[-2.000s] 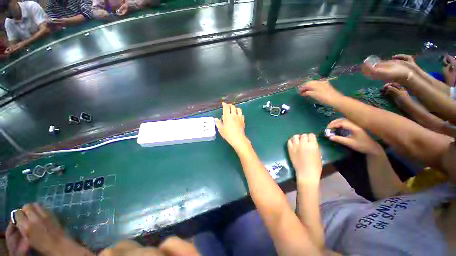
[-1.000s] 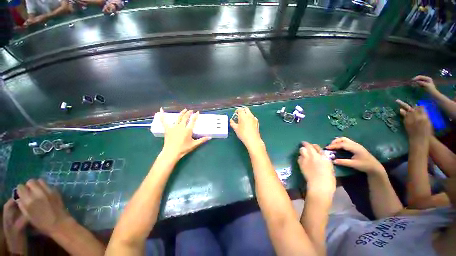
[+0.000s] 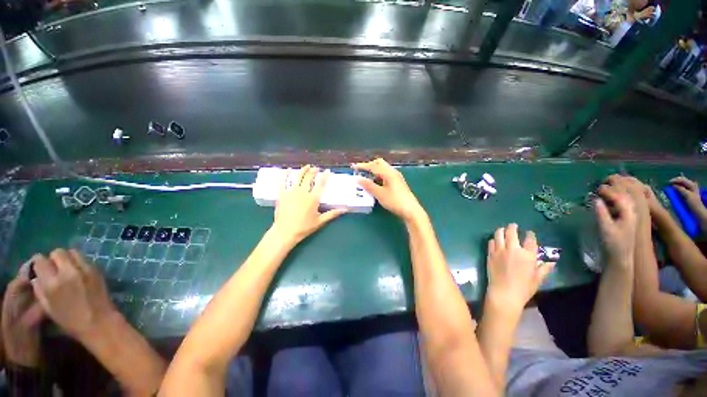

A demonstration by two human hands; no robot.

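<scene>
The white power strip (image 3: 349, 193) lies on the green bench in front of me, its ports near the right end. My left hand (image 3: 298, 203) is over the strip's middle, fingers across the top and thumb along the near side, gripping it. My right hand (image 3: 390, 188) is at the strip's right end, fingertips pinched on a small dark square unit (image 3: 361, 173), mostly hidden by the fingers. Whether the unit touches the ports cannot be told.
A white cord (image 3: 170, 186) runs left from the strip. Black square parts (image 3: 163, 233) sit on a clear grid sheet (image 3: 147, 270). Frames (image 3: 93, 197) and white units (image 3: 475, 186) lie on the bench. Neighbours' hands (image 3: 70, 291) are at both sides. The dark belt (image 3: 310, 108) runs behind.
The view has shifted. My left hand came into view and took hold of the strip. My right hand stays at its right end, now over its top edge.
</scene>
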